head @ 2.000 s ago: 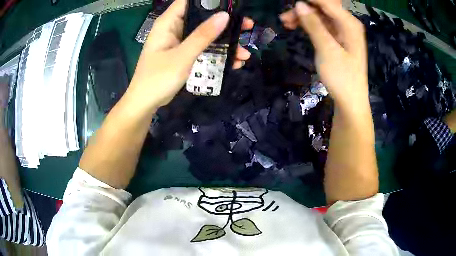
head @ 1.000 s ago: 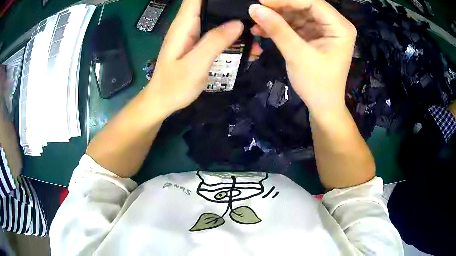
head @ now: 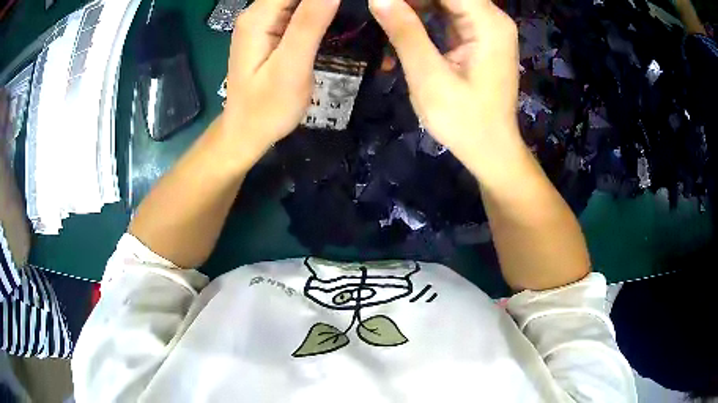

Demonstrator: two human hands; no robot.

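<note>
A keypad phone (head: 334, 93) is held near the top edge of the view, its pale silver key grid toward me and its black upper half partly cut off by the frame. My left hand (head: 272, 71) is closed around the phone's left side, thumb on its upper part. My right hand (head: 464, 71) is at the phone's upper right, thumb and fingers near the black end; the fingertips are cut off at the top, so its grip is unclear. Black pieces (head: 338, 189) lie in a large heap beneath and right of the hands, with silvery glints.
White sheets (head: 75, 118) overlap at left on the green bench (head: 244, 244). A dark smartphone (head: 167, 94) lies beside them. Part of another keypad phone (head: 226, 14) shows at the top left. A striped sleeve (head: 35, 307) is at far left, and a person's arm at top right.
Both hands and the phone have moved slightly left and up in view. The right hand, apart from the phone two seconds ago, is now close to its upper end.
</note>
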